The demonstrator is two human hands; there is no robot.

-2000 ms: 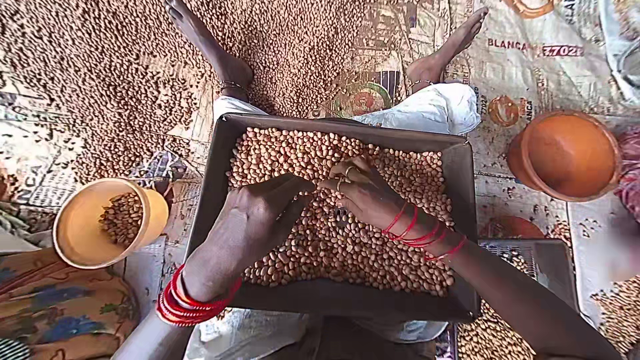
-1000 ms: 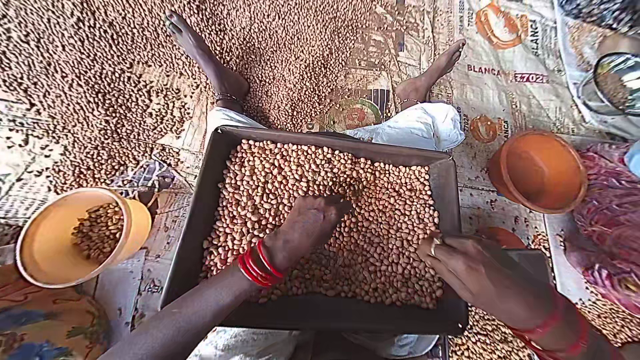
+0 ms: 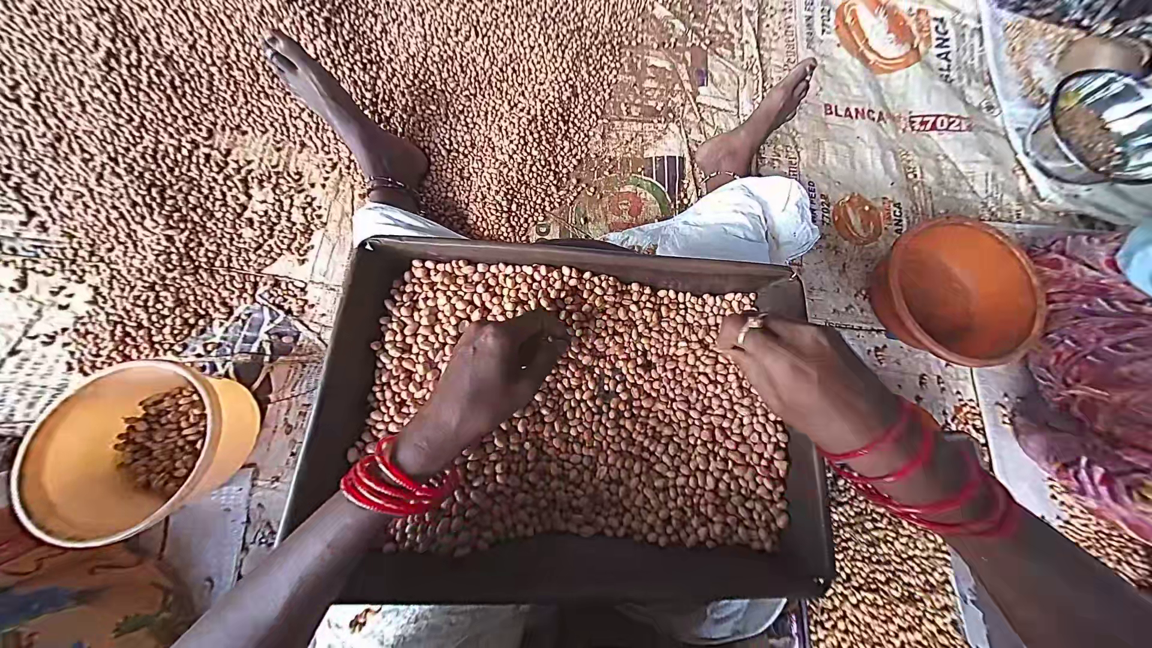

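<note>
A dark rectangular tray (image 3: 813, 504) rests across the lap, spread with reddish-brown nuts or seeds (image 3: 612, 423) that look like shelled peanuts. My left hand (image 3: 504, 378), with red bangles at the wrist, is over the left-centre of the layer, fingers curled down; its fingertips are hidden, so whether it holds anything does not show. Over the tray's upper right part is my right hand (image 3: 792, 369), wearing a ring and red bangles, fingers bent inward and pinched near the nuts; nothing can be made out between them.
A yellow-orange tub (image 3: 238, 423) with brown pieces inside stands at left, an orange bowl (image 3: 963, 288) at right. Many nuts (image 3: 504, 99) cover the printed sheeting (image 3: 837, 171) beyond the outstretched feet. More nuts (image 3: 882, 567) lie at lower right. A metal bowl (image 3: 1107, 126) is at upper right.
Two seconds ago both hands were close together over the tray's middle. They are now apart, the right hand at the tray's right side. Since one second ago, the left hand has moved a little left.
</note>
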